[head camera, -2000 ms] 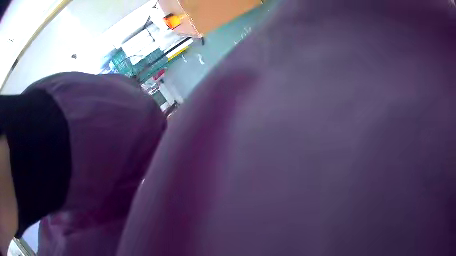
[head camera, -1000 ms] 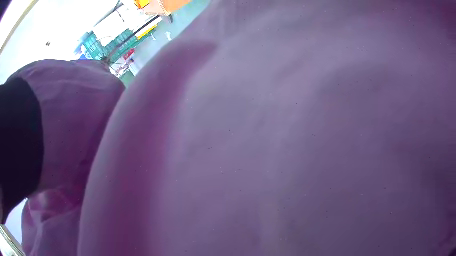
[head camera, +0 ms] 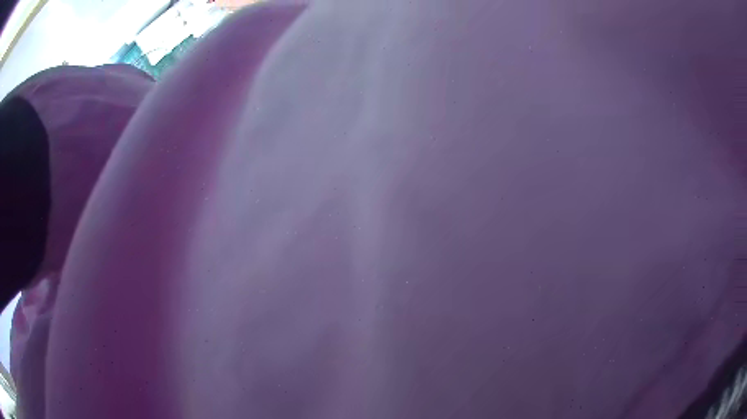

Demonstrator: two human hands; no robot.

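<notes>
Purple jacket cloth [head camera: 459,213] fills most of the view, close and blurred. A purple sleeve [head camera: 86,123] with a black cuff [head camera: 20,188] shows at the left edge. The hand beyond the cuff is cut off by the picture's edge. Neither my left hand nor my right hand is visible, and no work thing can be seen in a hand. A zip [head camera: 731,401] shows at the bottom right corner.
A green crate [head camera: 156,65] with white things [head camera: 168,34] above it shows small at the top left, partly hidden by the cloth. A white wall [head camera: 61,41] lies beside it.
The purple cloth has spread left and up over the view. The sleeve and cuff have shifted left, and the skin beyond the cuff has left the picture. The orange-brown box and green floor are now mostly hidden.
</notes>
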